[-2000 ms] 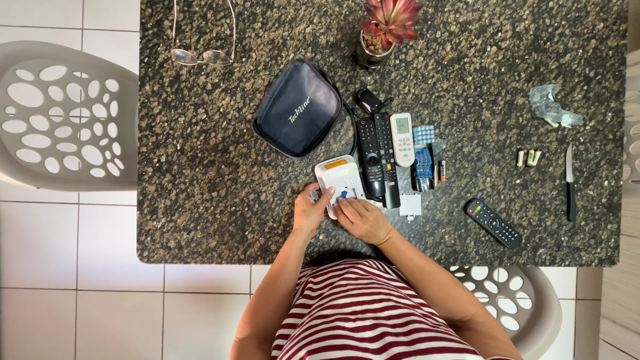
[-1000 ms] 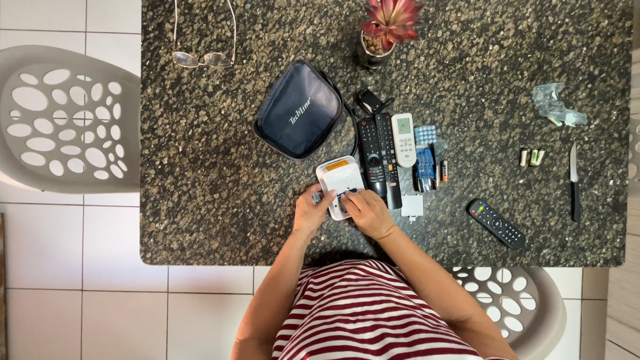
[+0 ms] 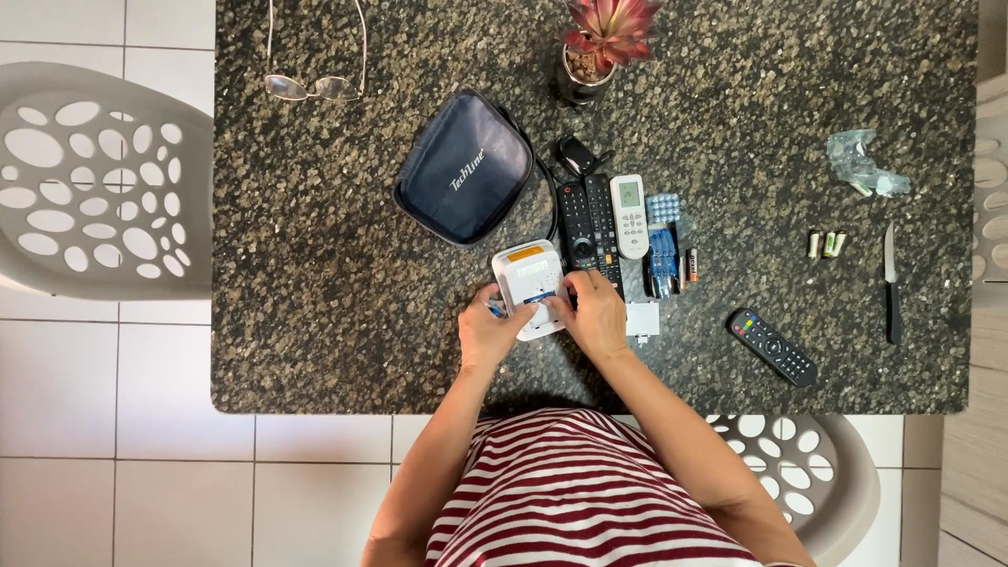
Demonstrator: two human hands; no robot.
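Observation:
A white plastic device point(image 3: 529, 272) with an orange label lies at the front of the granite table. My left hand point(image 3: 490, 324) grips its left side, thumb on the lower face, and something small and blue shows by the fingers. My right hand point(image 3: 594, 311) has its fingertips at the device's lower right, beside a blue item point(image 3: 539, 298) set in the face; whether they hold anything is hidden. Just right of the device lie black remote controls point(image 3: 581, 228), partly under my right hand, and a white remote control point(image 3: 629, 216). A small white cover point(image 3: 642, 319) lies beside my right wrist.
Around lie a navy zip case point(image 3: 465, 169), a blister pack point(image 3: 663, 208), blue-wrapped batteries point(image 3: 663, 260), small batteries point(image 3: 827, 243), a black remote control point(image 3: 772, 346), a knife point(image 3: 891, 283), clear plastic wrapping point(image 3: 866, 167), eyeglasses point(image 3: 313, 87) and a potted plant point(image 3: 587, 67). Chairs flank the table.
My right hand's fingers have shifted slightly over the lower part of the white device. My left hand keeps its grip on the left side.

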